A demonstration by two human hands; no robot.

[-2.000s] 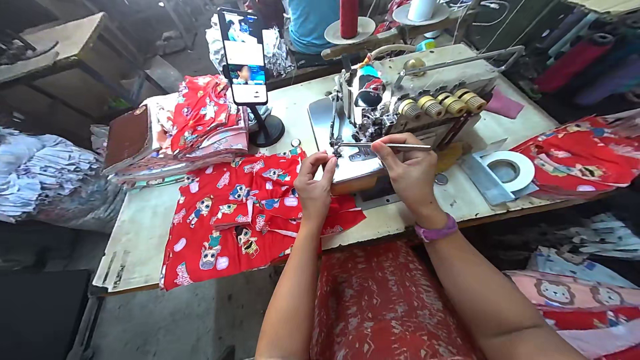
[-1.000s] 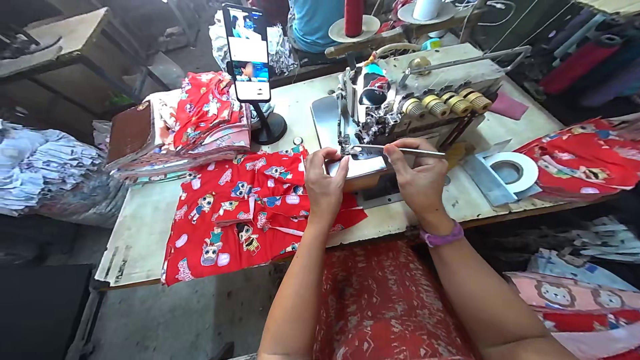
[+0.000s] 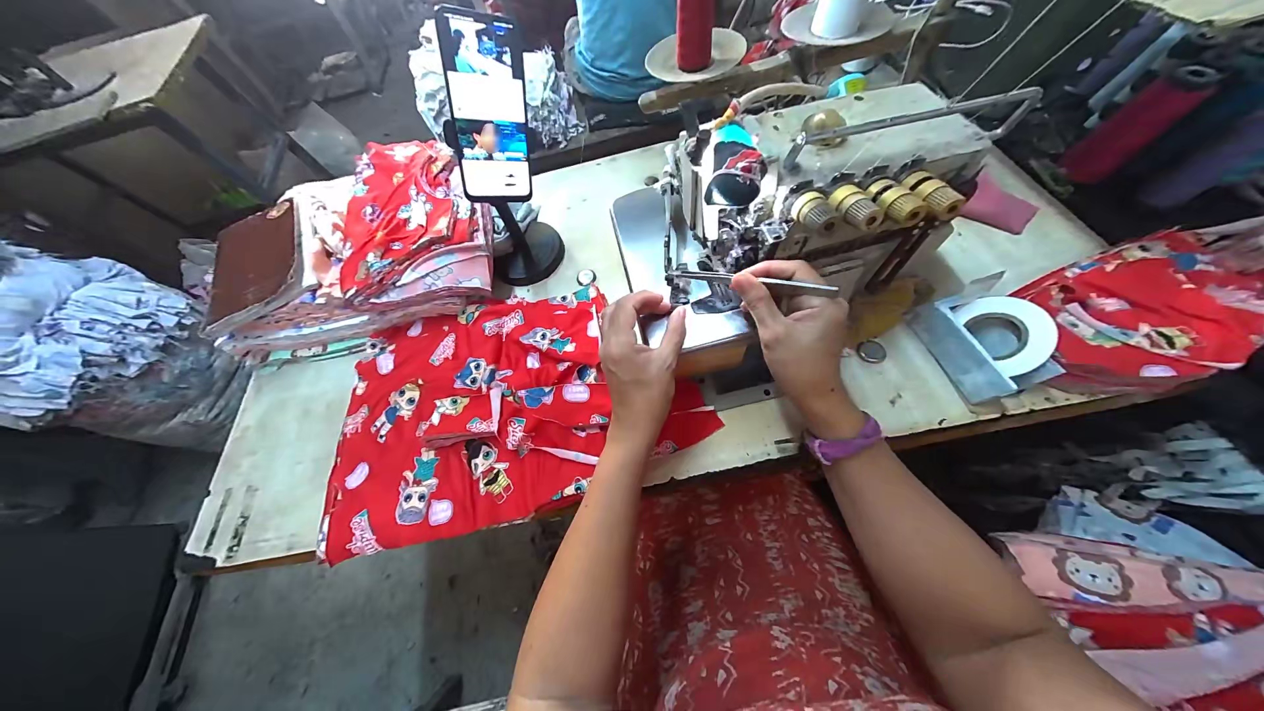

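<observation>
My right hand (image 3: 802, 331) grips a pair of metal tweezers (image 3: 790, 286), whose tips point left at the needle and presser foot area of an overlock sewing machine (image 3: 869, 148). My left hand (image 3: 642, 346) is at the front left edge of the machine's metal plate, thumb and fingers bent close together; whether it pinches a thread is too small to tell. Red printed fabric (image 3: 444, 444) lies on the sewing table (image 3: 267, 464), left of and partly behind my left wrist. Four-dial detail aside, several yellow tension dials (image 3: 857, 205) line the machine's front.
A phone (image 3: 484, 104) on a stand and a stack of folded fabric (image 3: 395, 237) are at the left. A white tape roll (image 3: 1007, 336) and more red fabric (image 3: 1155, 306) lie at the right. Thread cones (image 3: 694, 39) stand behind; a person in blue (image 3: 622, 44) is beyond.
Since the oldest frame my left hand has moved right and toward the machine's plate, and my right hand with the tweezers has shifted slightly right. The red fabric remains on the table.
</observation>
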